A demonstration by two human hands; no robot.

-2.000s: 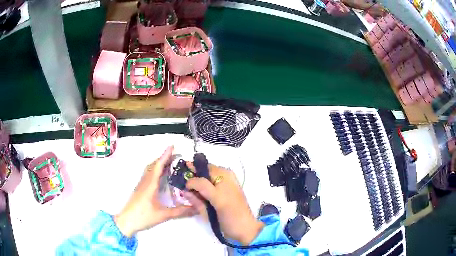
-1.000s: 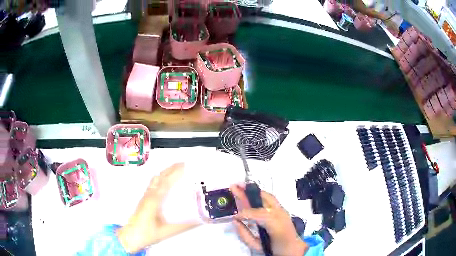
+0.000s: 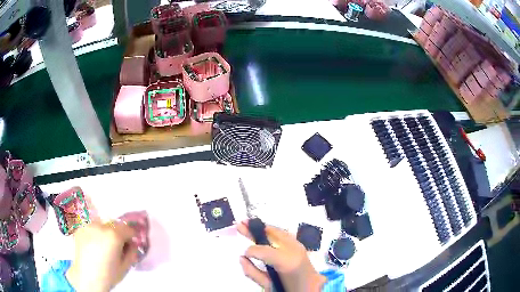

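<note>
My left hand (image 3: 105,251) is at the lower left, blurred, with its fingers on a tilted pink housing (image 3: 141,231). My right hand (image 3: 282,251) grips a soldering iron (image 3: 258,231) by its black handle; the metal barrel points up and away over the white bench top. A square black fan (image 3: 216,213) with a pale hub lies between my hands, left of the iron. A small dark pin (image 3: 196,199) is at its upper left. Another pink housing (image 3: 72,211) with a green strip inside stands beyond my left hand.
A black extractor fan (image 3: 245,142) stands at the bench's back edge. Loose black fans (image 3: 336,199) lie right of my right hand, before a tray of fan rows (image 3: 419,171). Pink housings (image 3: 206,77) are grouped on cardboard (image 3: 162,140) by the green conveyor (image 3: 319,74). A grey post (image 3: 74,91) rises back left.
My left hand has moved left from beside the fan and now holds a housing. One of the two separate housings at the left has left its spot. My right hand keeps the iron. The view has shifted.
</note>
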